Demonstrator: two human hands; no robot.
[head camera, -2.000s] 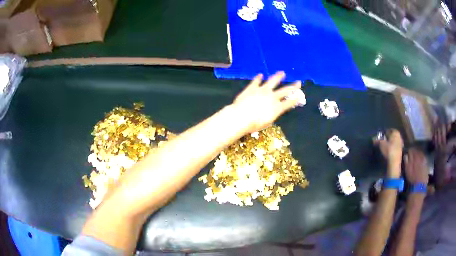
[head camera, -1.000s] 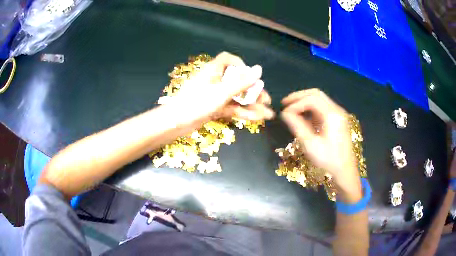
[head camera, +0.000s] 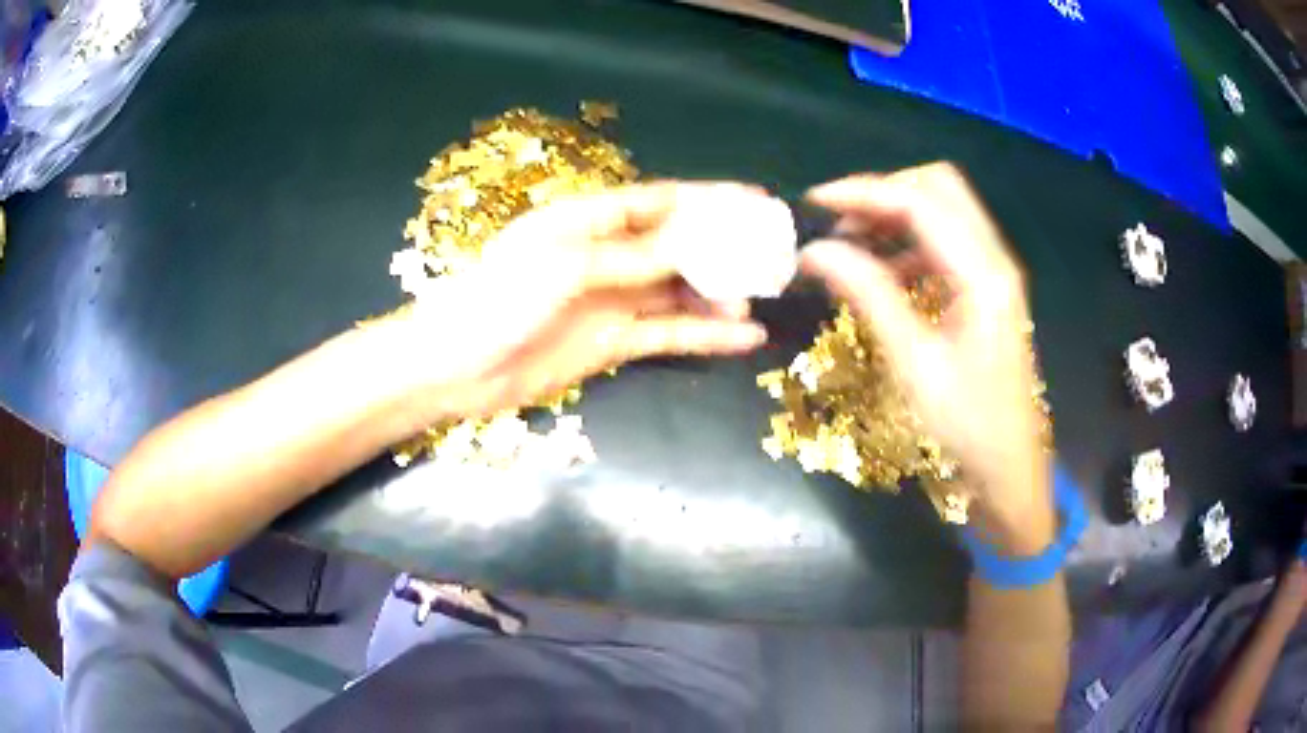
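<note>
My left hand (head camera: 573, 279) holds a white plastic housing (head camera: 738, 246) between the two piles; its details are washed out by glare. My right hand (head camera: 946, 308), with a blue wristband (head camera: 1029, 551), is just right of the housing, thumb and index finger brought near each other. Whether it pinches a small piece is too blurred to tell. The left pile of brass-coloured terminals (head camera: 502, 172) lies behind and under my left hand and forearm. The right pile of terminals (head camera: 839, 408) lies partly hidden under my right hand.
Several white housings (head camera: 1148, 372) stand spaced out at the right. A blue sheet (head camera: 1046, 79) lies at the upper right, beside a raised board's edge (head camera: 860, 22). A clear plastic bag (head camera: 101, 72) is at the upper left. Another person's forearm (head camera: 1261, 644) shows at the lower right.
My left hand has come back from beyond the right pile and now holds the housing at centre. My right hand has entered and moved closer to the housing. The view has shifted.
</note>
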